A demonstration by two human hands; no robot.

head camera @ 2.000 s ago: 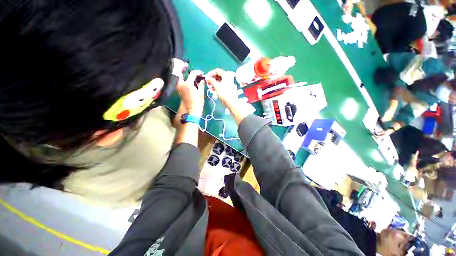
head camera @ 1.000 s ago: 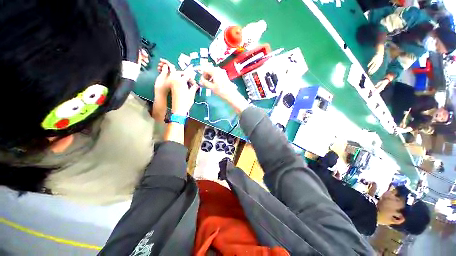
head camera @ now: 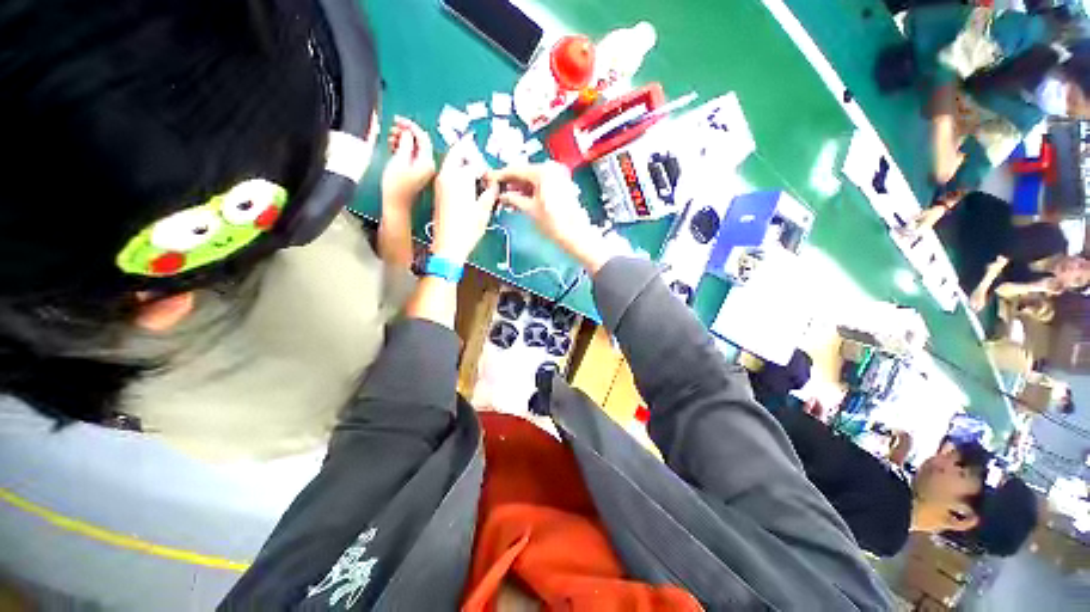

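My left hand (head camera: 464,201) and my right hand (head camera: 538,197) meet over the near edge of the green mat. Their fingertips close together on a small dark part (head camera: 488,188), mostly hidden by the fingers; its exact shape cannot be told. A white lead (head camera: 507,254) lies loosely looped on the mat just below my hands. Several small white pieces (head camera: 502,141) are scattered on the mat beyond my hands.
A seated person in a dark cap (head camera: 179,120) is close at left, a hand near mine. A power supply (head camera: 665,167), red holder (head camera: 598,126), blue box (head camera: 742,230) and phone-like slab (head camera: 500,26) lie on the bench. A carton of black housings (head camera: 521,332) is below.
Against a second ago, the view has shifted slightly. My hands have come closer together at the dark part. The neighbour's hand remains beside my left hand.
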